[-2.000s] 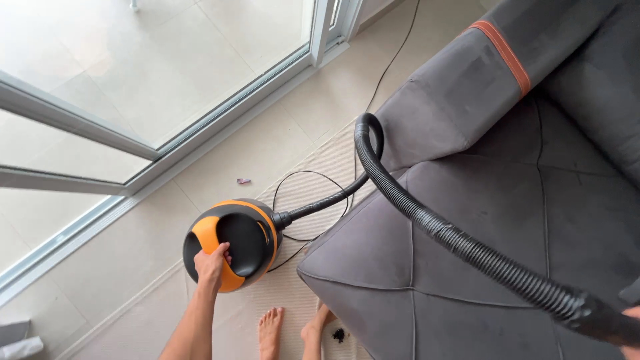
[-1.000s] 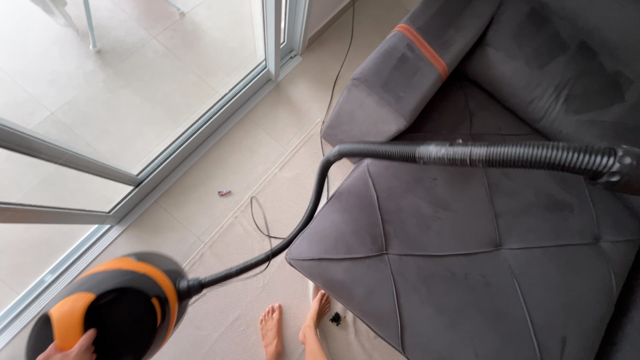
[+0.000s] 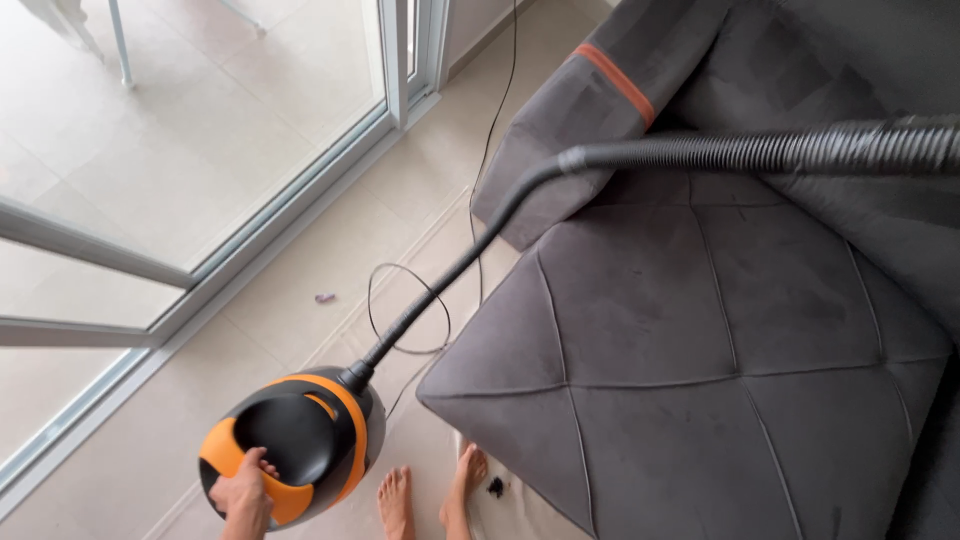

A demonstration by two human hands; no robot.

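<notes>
My left hand [image 3: 246,489] is closed around the orange handle of a black-and-orange canister vacuum cleaner [image 3: 352,442] at the lower left. A black ribbed vacuum hose [image 3: 480,244] runs from the canister up and across the grey upholstered sofa [image 3: 645,300], leaving the view at the right edge. Grey tape is wrapped around parts of the hose. My right hand is out of view, and so is the hose's far end. A thin black power cord [image 3: 373,300] lies looped on the floor beside the hose.
A sliding glass door [image 3: 292,202] with a metal frame runs along the left. The sofa fills the right side. My bare feet [image 3: 395,499] are near its corner. A black tuft [image 3: 496,487] and a small purplish scrap [image 3: 325,298] lie on the tiles.
The canister went toward the lower left, then came back partway, my left hand staying on its handle. The hose, bent in a loop at first, now stretches out across the sofa.
</notes>
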